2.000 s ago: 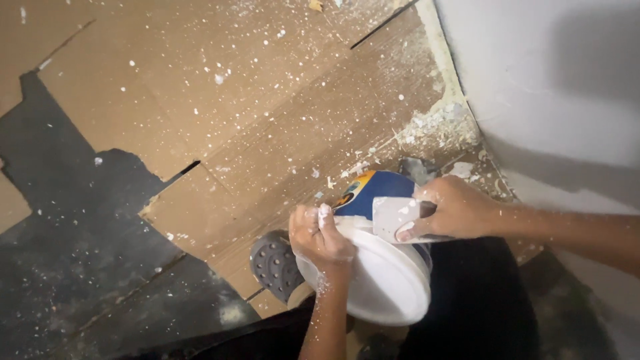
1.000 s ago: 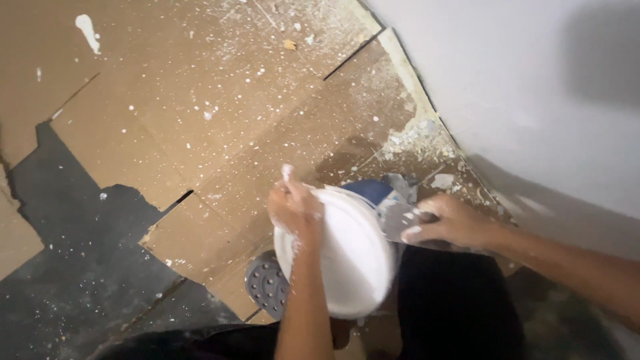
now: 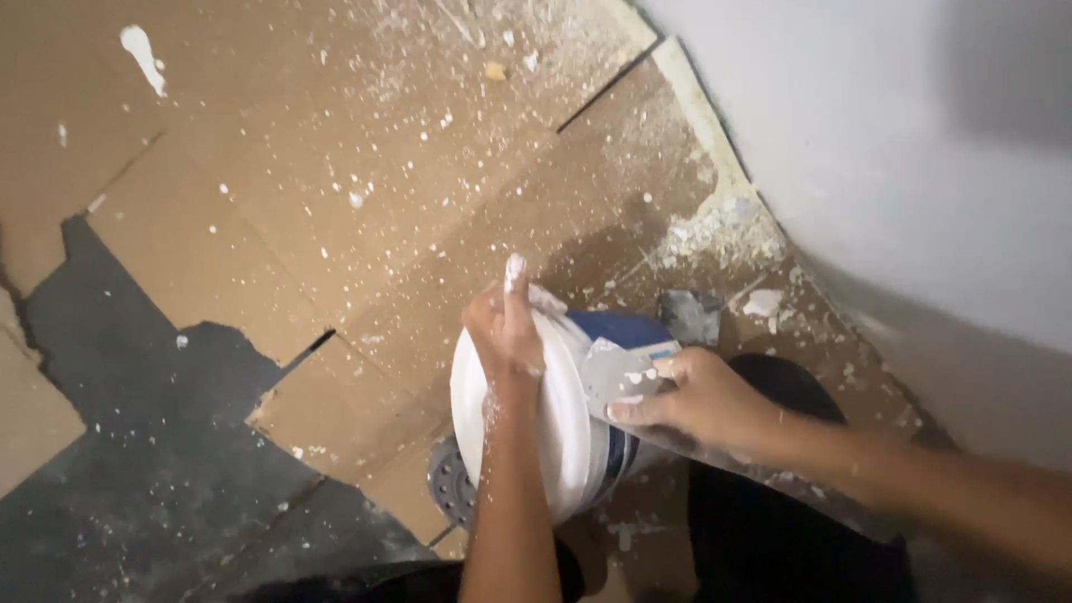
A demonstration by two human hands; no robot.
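A white and blue plastic bucket is tilted on its side between my arms, its pale round end toward the left. My left hand grips the upper rim of the bucket, with white material on the raised thumb. In my right hand is a flat, pale scraper blade, pinched between thumb and fingers against the bucket's side near the rim. White smears mark the blade and fingers. The inside of the bucket cannot be made out.
Cardboard sheets spattered with white cover much of the dark floor. A pale wall rises at the right. Crumbled debris lies along its base, near a grey scrap. A perforated grey shoe shows beside the bucket.
The bucket has turned so that more of its side shows than one second ago. My left hand stays at its rim, and my right hand still has the scraper.
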